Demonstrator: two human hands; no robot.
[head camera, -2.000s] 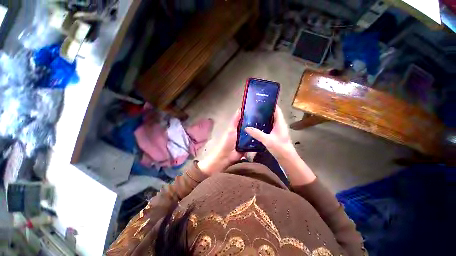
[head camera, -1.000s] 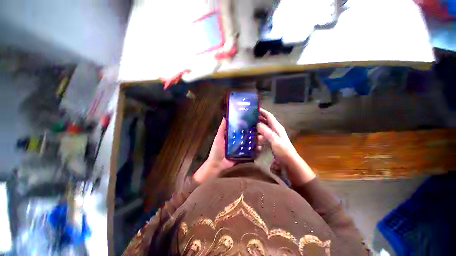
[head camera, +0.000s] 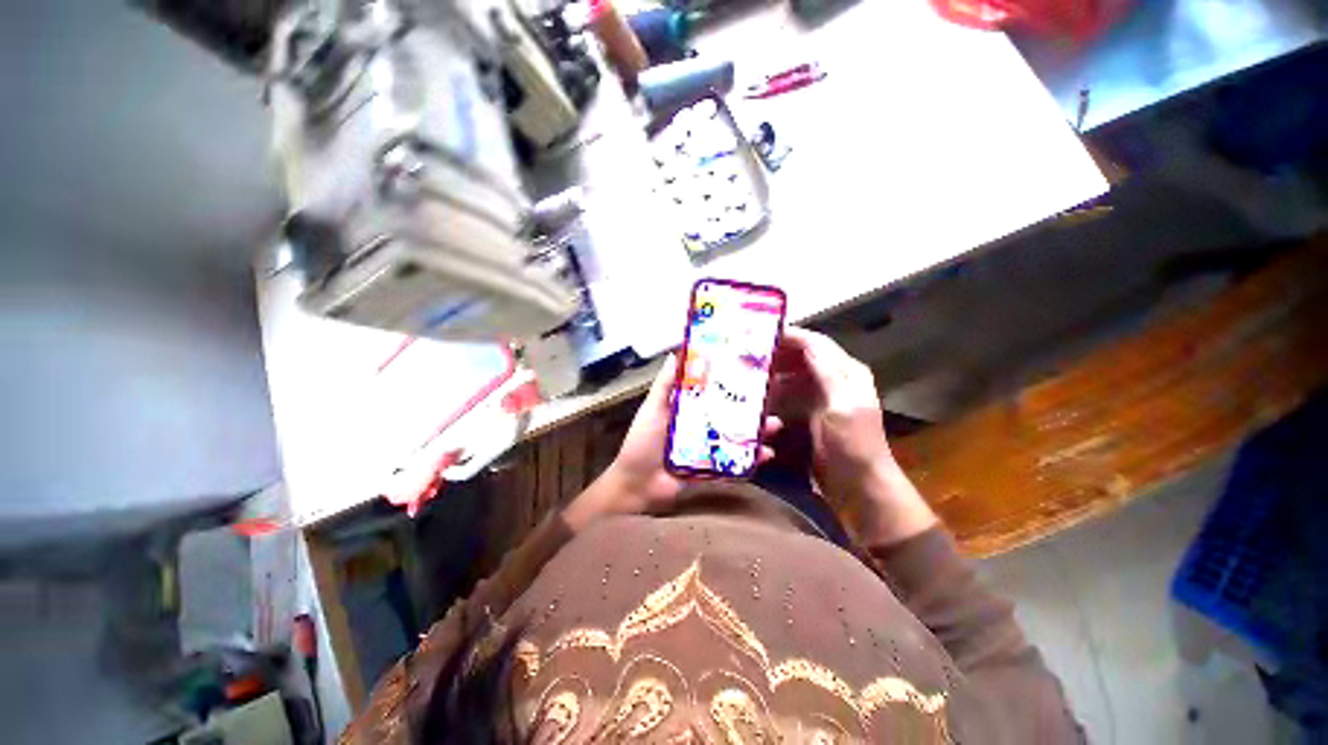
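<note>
A smartphone (head camera: 727, 379) with a reddish edge and a bright, colourful screen is held upright in front of my body, just short of the table's front edge. My left hand (head camera: 648, 440) grips it from the left side and below, with fingertips showing at its right edge. My right hand (head camera: 838, 390) is beside the phone on the right, off the screen, with its fingers curled. What the right fingers touch is not clear.
A pale industrial sewing machine (head camera: 423, 189) stands on the white sewing table (head camera: 903, 160). A tray of small round items (head camera: 711, 178) and a red pen-like item (head camera: 787, 80) lie there. A wooden bench (head camera: 1078, 422) is at right, with a blue crate (head camera: 1238, 539) beyond it.
The view has turned from the floor and benches to the machine table. The phone screen has changed from a dark keypad to a bright display. My right hand has moved slightly away from the phone.
</note>
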